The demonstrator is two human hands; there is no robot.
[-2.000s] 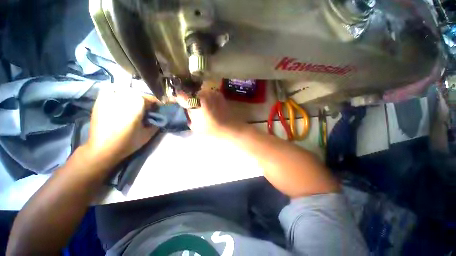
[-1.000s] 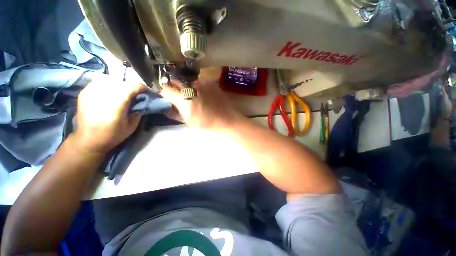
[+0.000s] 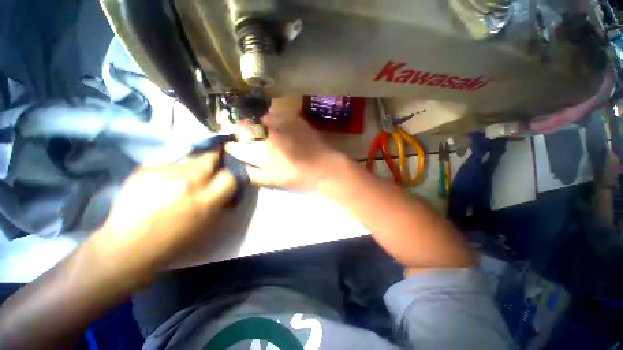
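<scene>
Dark grey-blue cloth (image 3: 61,160) lies in folds left of the needle, its paler parts blurred. My left hand (image 3: 167,195) is blurred, fingers bent on the cloth's edge just left of and below the needle area. My right hand (image 3: 283,150) is at the presser foot and knurled thumb screw (image 3: 254,131), its fingertips on the dark cloth there. The two hands are close together with a dark bit of cloth between them. The needle and the right fingertips are partly hidden by the sewing machine head (image 3: 328,48).
Scissors with red and orange-yellow handles (image 3: 398,157) lie right of my right hand. Greenish snips (image 3: 444,171) and a dark cloth strip (image 3: 473,174) lie further right. A lit display on a red pad (image 3: 333,111) is behind. The white table's front edge (image 3: 300,245) runs before my lap.
My left hand has moved right, towards my right hand, and the cloth has shifted with it. My right hand stays near the presser foot.
</scene>
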